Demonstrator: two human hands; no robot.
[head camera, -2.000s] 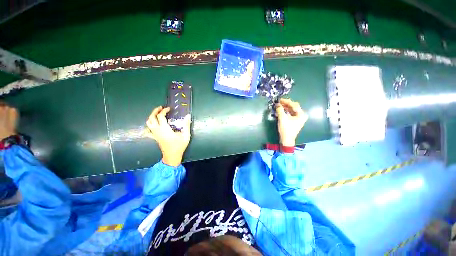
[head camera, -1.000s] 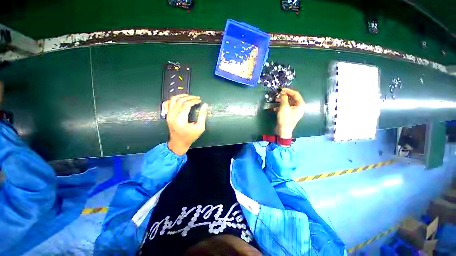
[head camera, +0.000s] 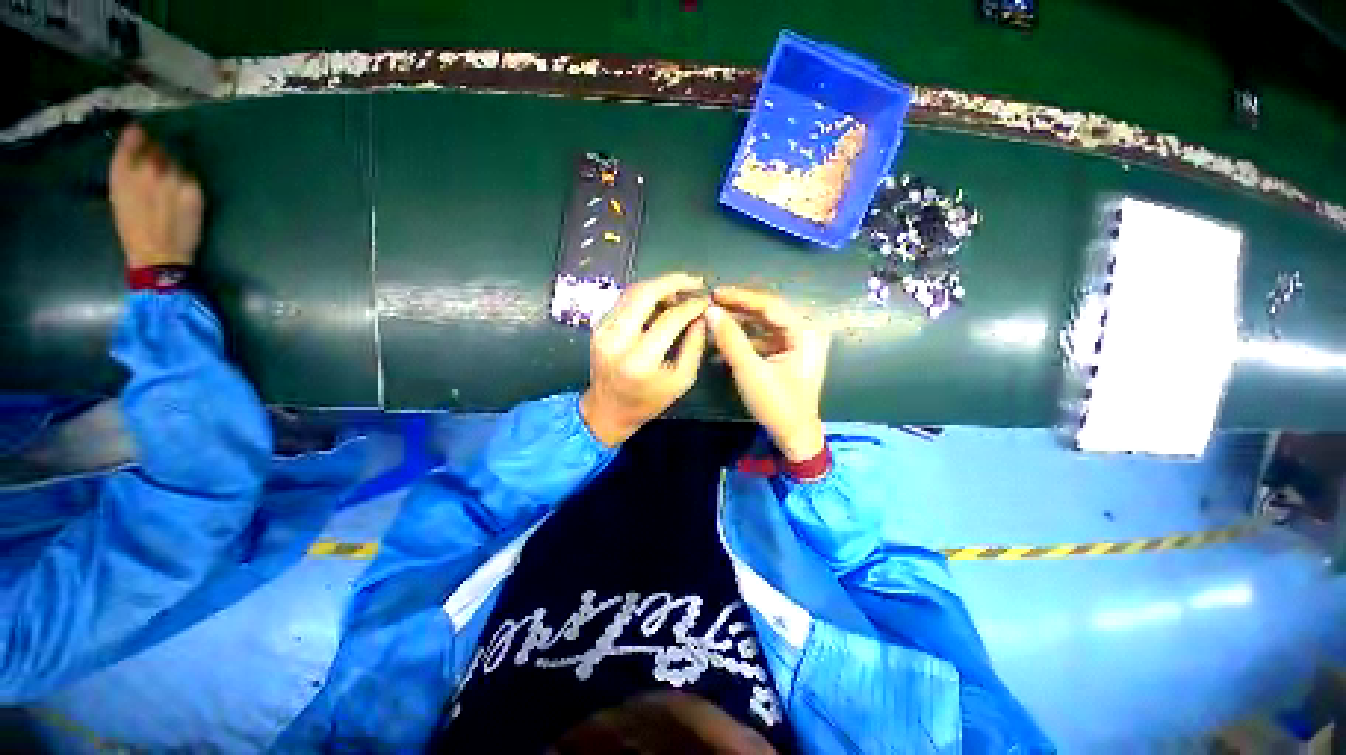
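My left hand (head camera: 645, 354) and my right hand (head camera: 772, 363) meet fingertip to fingertip over the bench, in front of me. A tiny dark component (head camera: 712, 300) shows between the fingertips; the fingers hide most of it. An open black phone body (head camera: 602, 224) lies flat on the bench just beyond my left hand, with white and orange marks along its middle and a light circuit area at its near end. The component pile (head camera: 918, 229) of black and silver-white bits lies to the right, beyond my right hand.
A blue parts bin (head camera: 750, 145) with tan and white bits stands left of the pile. A white sheet or tray (head camera: 1166, 328) lies at the right. A pale worn ledge (head camera: 502, 68) borders the green conveyor. Another worker's hand (head camera: 157, 210) reaches over the bench at the left.
My right hand has left the component pile and come in to meet my left hand. My left hand has moved off the phone body. The other worker's hand has reached farther into view.
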